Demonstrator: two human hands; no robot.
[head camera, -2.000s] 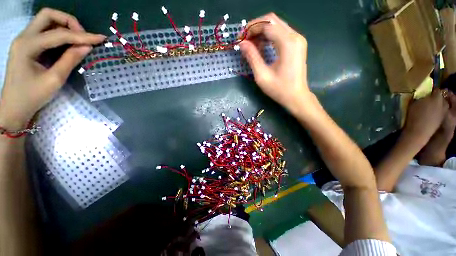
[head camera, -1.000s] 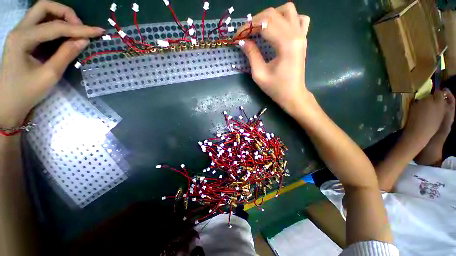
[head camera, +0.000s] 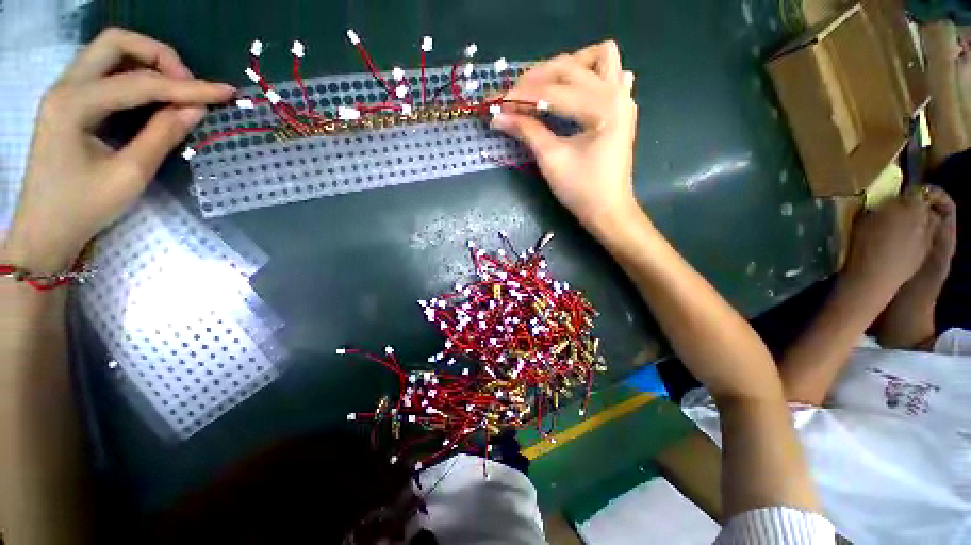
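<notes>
A long dotted strip (head camera: 351, 167) lies across the bench top. Gold-coloured bodies (head camera: 410, 119) stand in a row along it, with red wires and white ends fanning out above them. My right hand (head camera: 564, 133) is at the right end of the row, thumb and fingers closed on a wired component (head camera: 519, 104). My left hand (head camera: 117, 133) is at the strip's left end, thumb and index fingertips close together near its upper corner; whether they hold something is too small to tell. A loose pile of wired components (head camera: 511, 330) lies nearer me.
Spare dotted sheets (head camera: 186, 330) overlap at the left, below my left hand, with bright glare. An open cardboard box (head camera: 846, 101) stands at the upper right. Another person's forearms (head camera: 862, 277) and white clothing (head camera: 884, 426) are at the right. A white sheet (head camera: 649, 516) is at the bottom.
The view has shifted slightly. My right hand has moved a little left along the row and stays closed on the wired component. My left hand stays at the strip's left end.
</notes>
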